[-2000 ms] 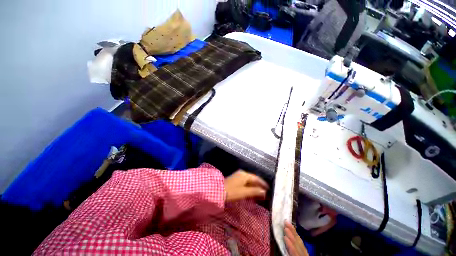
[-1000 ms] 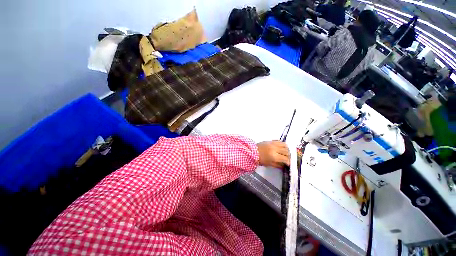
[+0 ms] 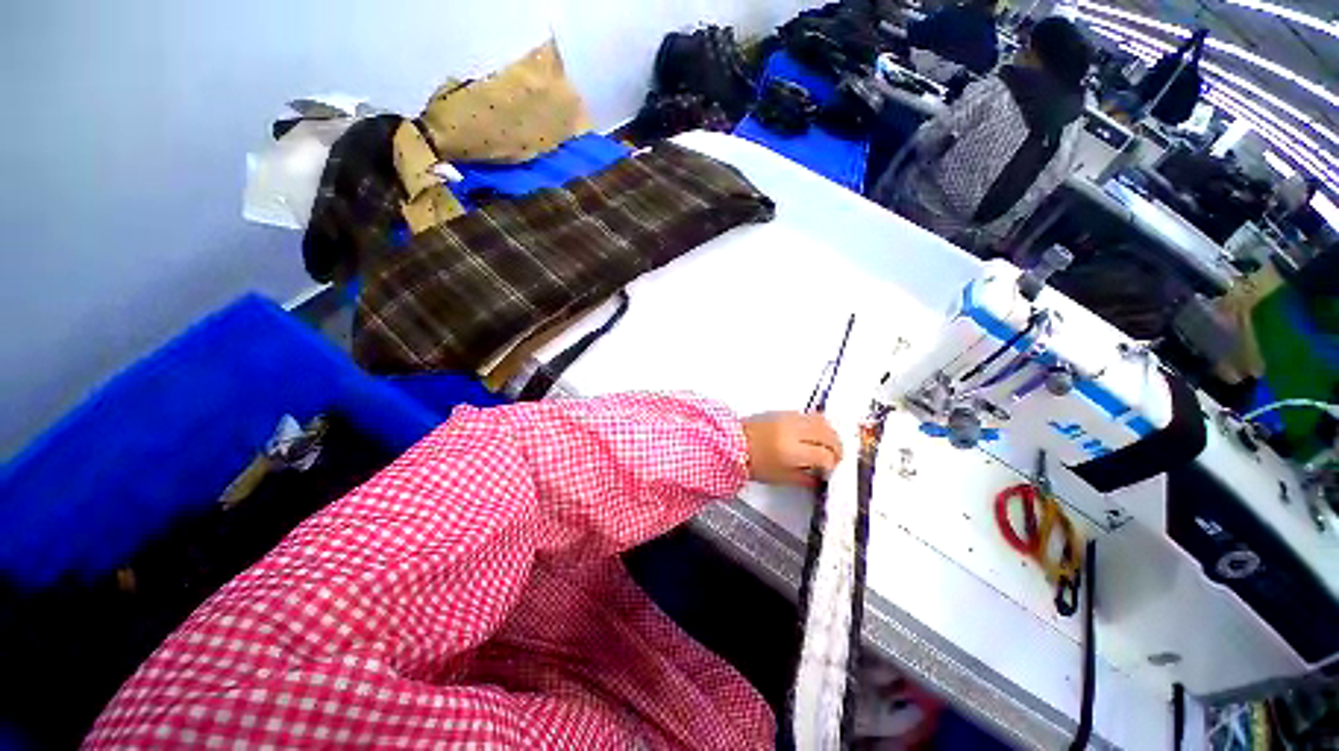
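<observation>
A long white strip lies over a dark plaid strip. Both run from the needle area over the table's front edge and down out of the picture. My left hand rests at the strips' left edge just in front of the needle area, fingers bent; its fingertips touch the strips, and whether they pinch them cannot be told. The sewing machine stands right of the strips, its needle area small and unclear. A slim dark tool lies left of the needle. My right hand is not in view.
A plaid bundle lies on the table's left, with tan dotted material behind. Red and yellow-handled scissors lie right of the strips. A blue bin stands at the left. A person sits behind.
My left hand has come from near my lap up onto the strips by the needle. My right hand, earlier at the strip's lower end, has left view. The camera view has shifted.
</observation>
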